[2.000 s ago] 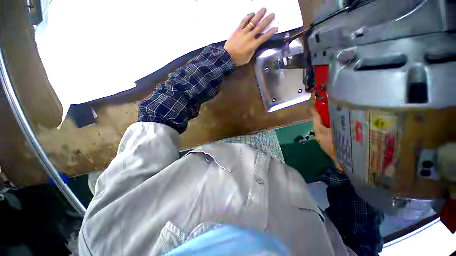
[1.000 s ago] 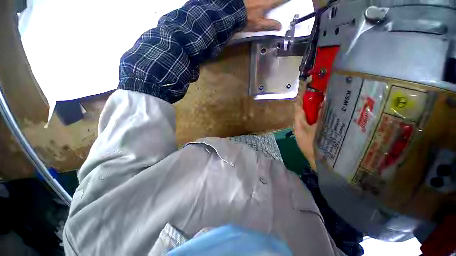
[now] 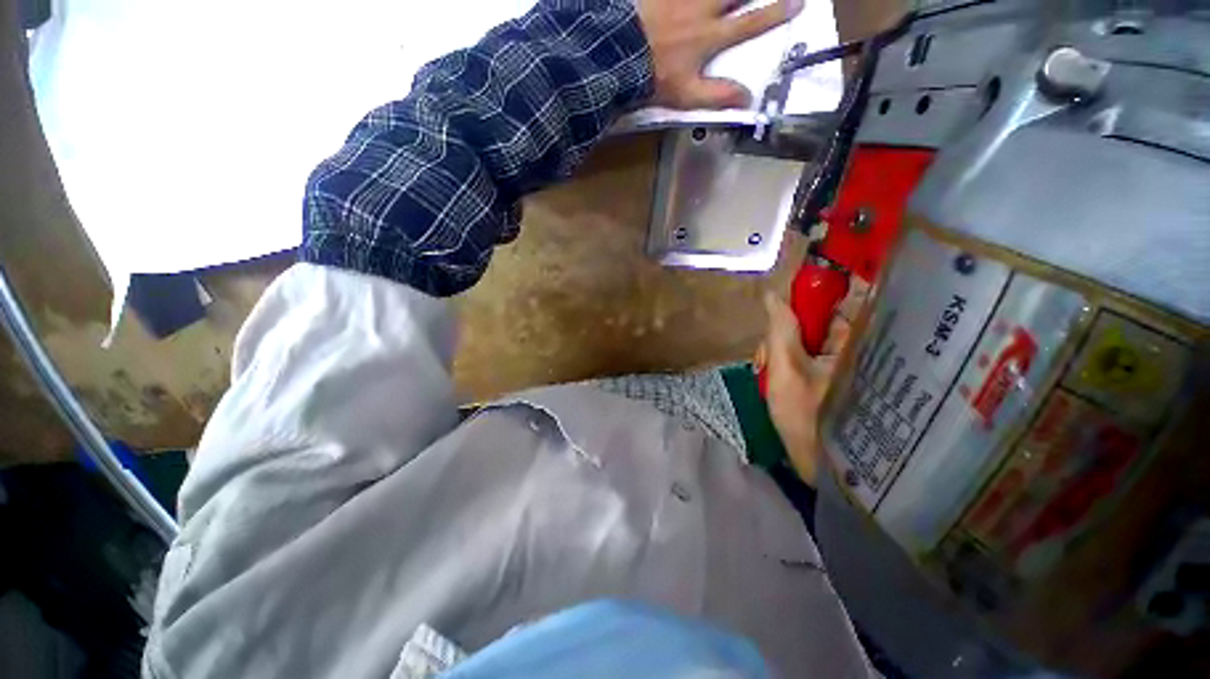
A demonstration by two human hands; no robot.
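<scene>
The grey straight knife cutting machine (image 3: 1048, 305) fills the right side. My right hand (image 3: 799, 385) is closed on its red handle (image 3: 817, 295), partly hidden behind the motor housing. The silver base plate (image 3: 727, 199) lies on the table with its upper edge at the fabric lay. The thin presser foot (image 3: 776, 93) stands at the edge of the lay. My left hand (image 3: 697, 51) lies flat with fingers spread on the white paper marker (image 3: 266, 113), just left of the presser foot, cut off slightly by the top edge. The blade is hard to make out.
The brown wooden table (image 3: 571, 292) shows between the lay and my body. A dark fabric piece (image 3: 170, 303) sticks out under the paper's lower left corner. A curved metal rail (image 3: 80, 398) runs along the far left. Green floor shows beside my body.
My left hand has moved up and slightly right on the paper. The machine's housing has tilted and looks closer. The base plate has shifted slightly left in view. My right hand stays on the handle.
</scene>
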